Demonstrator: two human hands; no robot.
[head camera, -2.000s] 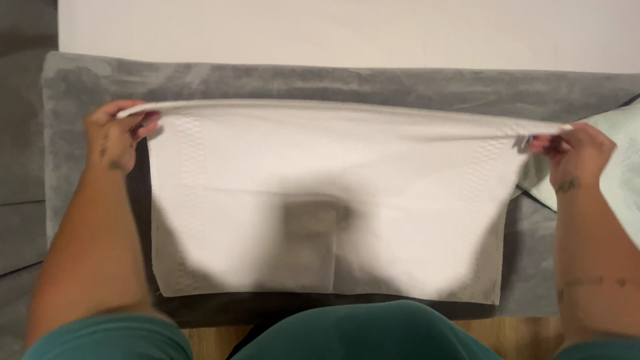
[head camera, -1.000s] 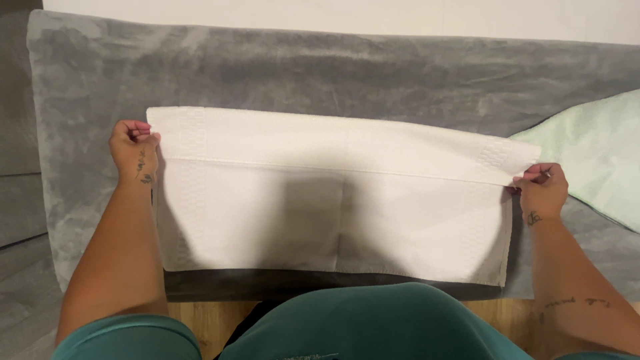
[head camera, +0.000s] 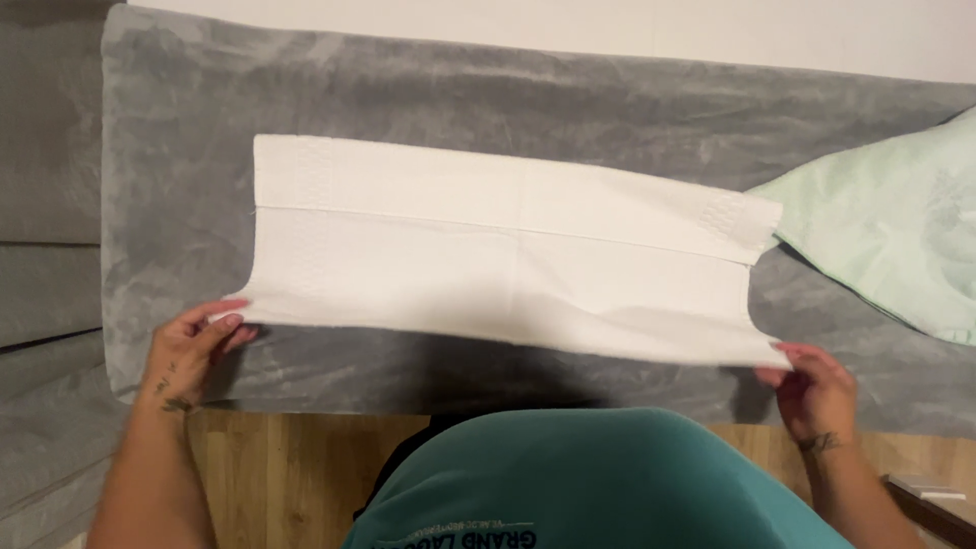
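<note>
A white cloth, perhaps a towel (head camera: 427, 252), lies across a grey plush cover, its far part folded over toward me so that an edge runs along its length. My left hand (head camera: 200, 335) pinches the near left corner between thumb and fingers. At the near right corner, my right hand (head camera: 816, 381) grips the cloth in the same way. The near edge is stretched between both hands and looks slightly lifted, with shadow on the cover below it. Woven pattern bands show near both short ends.
The grey plush cover (head camera: 534, 99) spreads over a long flat surface. A pale green cloth (head camera: 884, 229) lies at the right, touching the white one's far right corner. Grey upholstery (head camera: 46, 168) stands at the left. Wood floor (head camera: 328, 457) shows below, with a dark object (head camera: 926, 511) at lower right.
The cloth's far edge, held up by both hands two seconds ago, now lies folded over on the rest. Both hands have let go of it and hold the near corners.
</note>
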